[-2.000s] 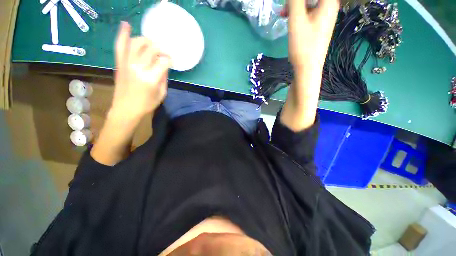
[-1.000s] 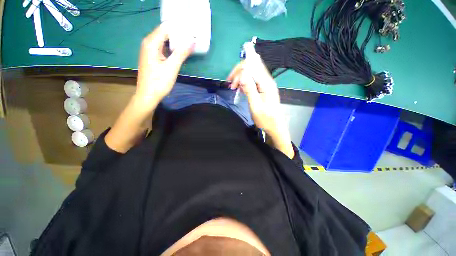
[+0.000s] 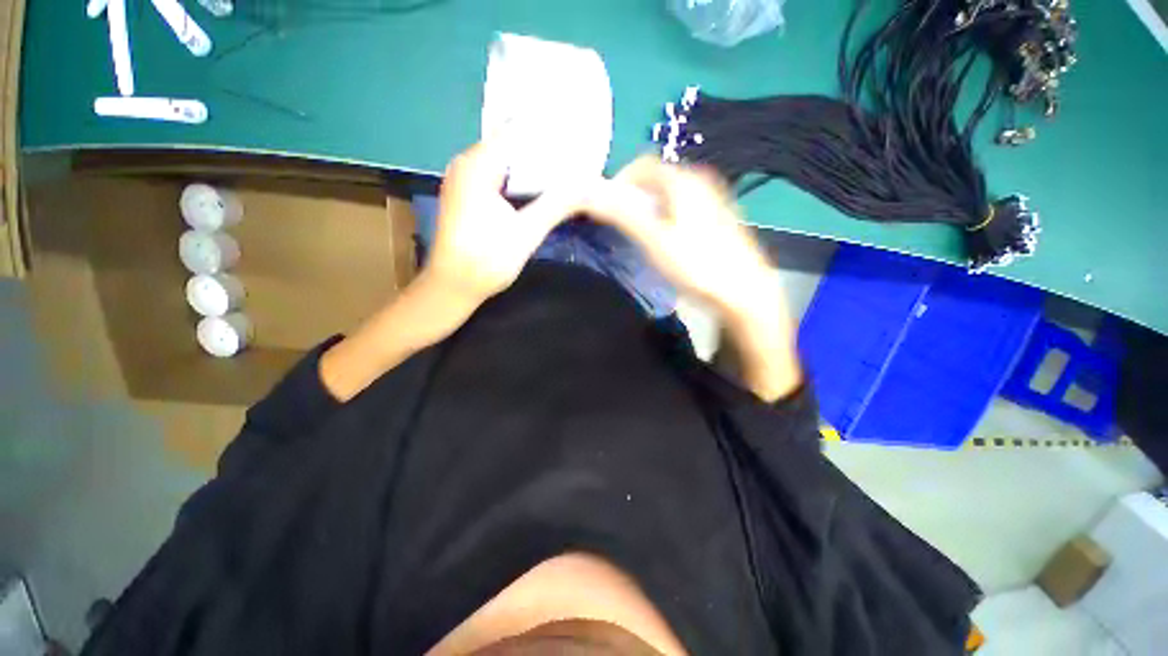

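A white cylindrical housing (image 3: 551, 109) stands out over the front edge of the bench, in my left hand (image 3: 480, 224), whose fingers hold its lower end. My right hand (image 3: 679, 224) is blurred, just right of the housing, with its fingers reaching to the housing's lower end beside the left fingers. Whether the right hand holds a small part cannot be told. The housing's lower end is partly hidden by the fingers.
A bundle of black leads (image 3: 820, 154) with white tips lies at right, beside tangled leads with silvery-brown ends (image 3: 1031, 51). A plastic bag (image 3: 728, 16) lies at the back. White strips (image 3: 151, 109) lie at left. Below are a carton (image 3: 308, 256) with white housings (image 3: 211, 250) and blue bins (image 3: 916, 346).
Against one second ago, my left hand and the housing are further right. My right hand has moved up to the housing; before, it was apart, over the bench edge.
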